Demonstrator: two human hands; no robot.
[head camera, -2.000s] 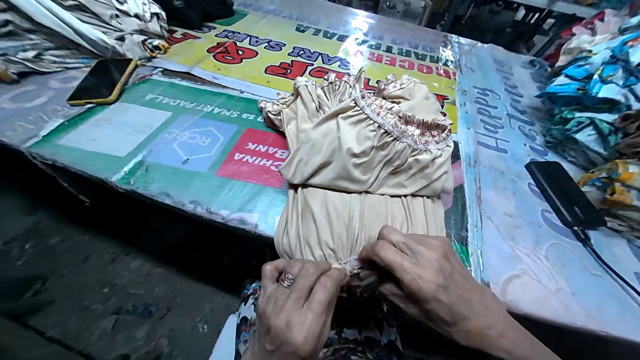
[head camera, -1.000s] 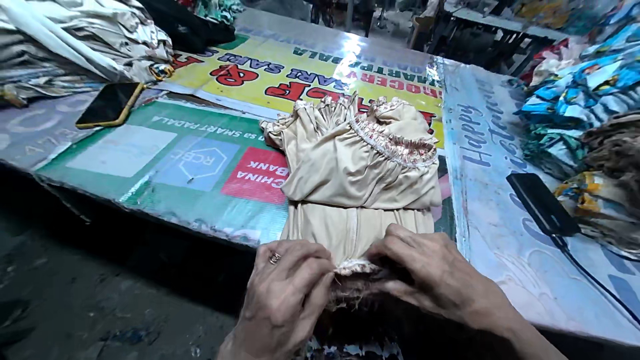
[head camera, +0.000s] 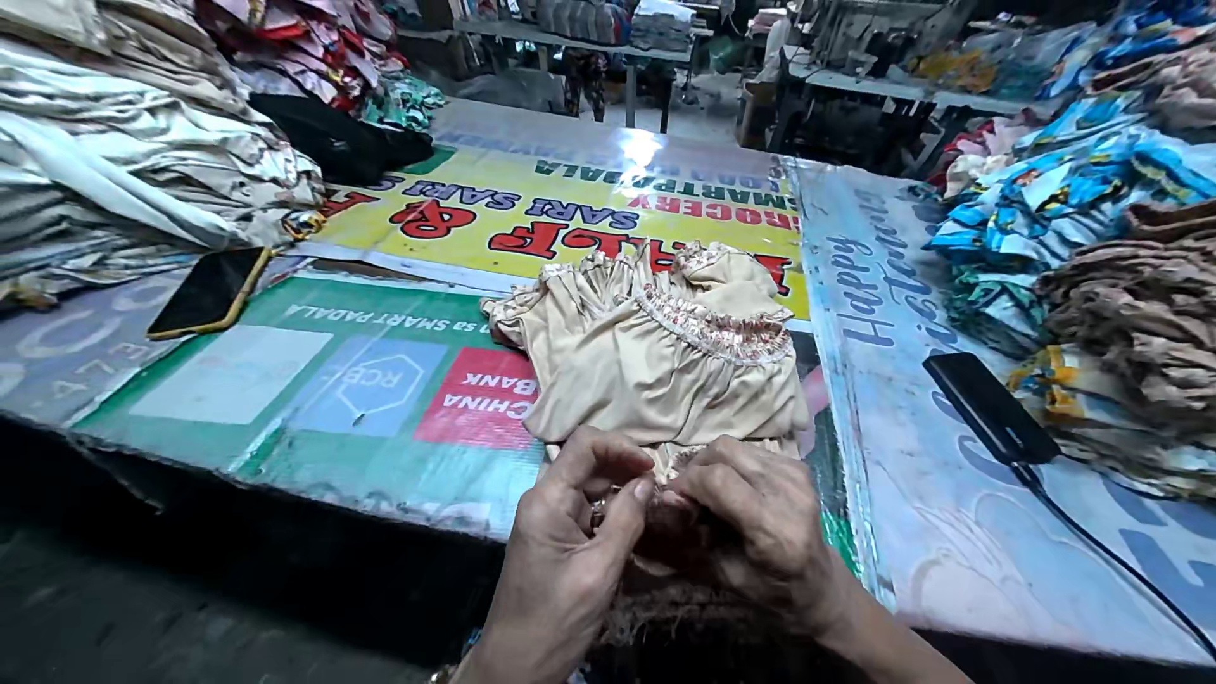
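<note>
A beige garment (head camera: 655, 370) with a gathered elastic neckline and ruffled edges lies folded on the banner-covered table near its front edge. My left hand (head camera: 589, 541), with a ring on one finger, pinches the garment's lower edge between thumb and fingertips. Close beside it, my right hand (head camera: 760, 522) grips the same edge, its fingers curled. The two hands nearly touch, and the fabric between and below them is dark and partly hidden.
A smartphone (head camera: 211, 293) in a yellow case lies at left beside piled pale fabric (head camera: 123, 142). At right are a black device (head camera: 990, 407) with a cable, blue printed cloth (head camera: 1064, 209) and brown cloth (head camera: 1140, 304). Further tables (head camera: 579, 43) stand behind.
Both hands have drawn closer together and lie nearer the garment's upper folded part, so less of its lower section shows. The view has tilted up.
</note>
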